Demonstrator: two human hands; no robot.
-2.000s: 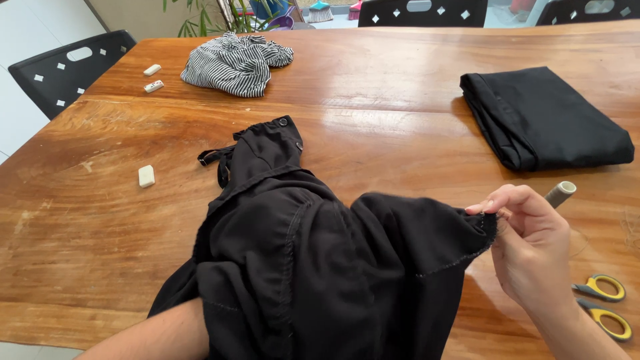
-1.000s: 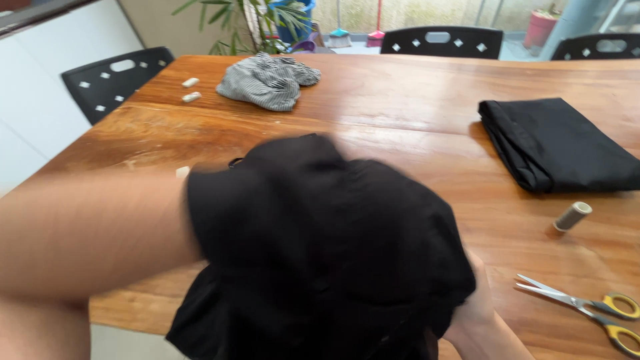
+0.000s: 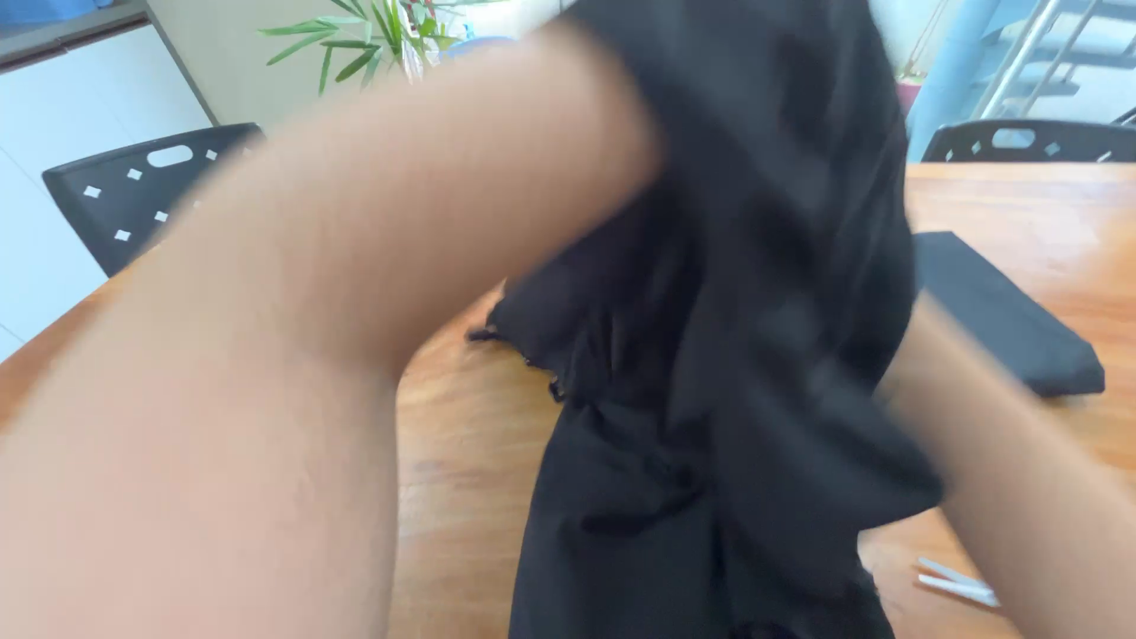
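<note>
A black cloth garment [image 3: 737,355] hangs raised in front of me, blurred by motion. My left forearm reaches up into it from the left, and the cloth covers my left hand. On the right, my other forearm passes behind the garment, so my right hand is hidden too. A small strap or trim with metal bits sticks out at the garment's left side. The blade tips of scissors [image 3: 958,583] show at the lower right, beside my right forearm.
Folded black cloth [image 3: 1003,319] lies on the wooden table [image 3: 461,497] at the right. One black chair [image 3: 142,191] stands at the left and another black chair [image 3: 1047,142] at the far right. A leafy plant [image 3: 382,40] is beyond the table.
The garment has been lifted higher, with my left arm raised inside it. My right hand, seen pinching the garment's edge two seconds ago, is now hidden behind the cloth.
</note>
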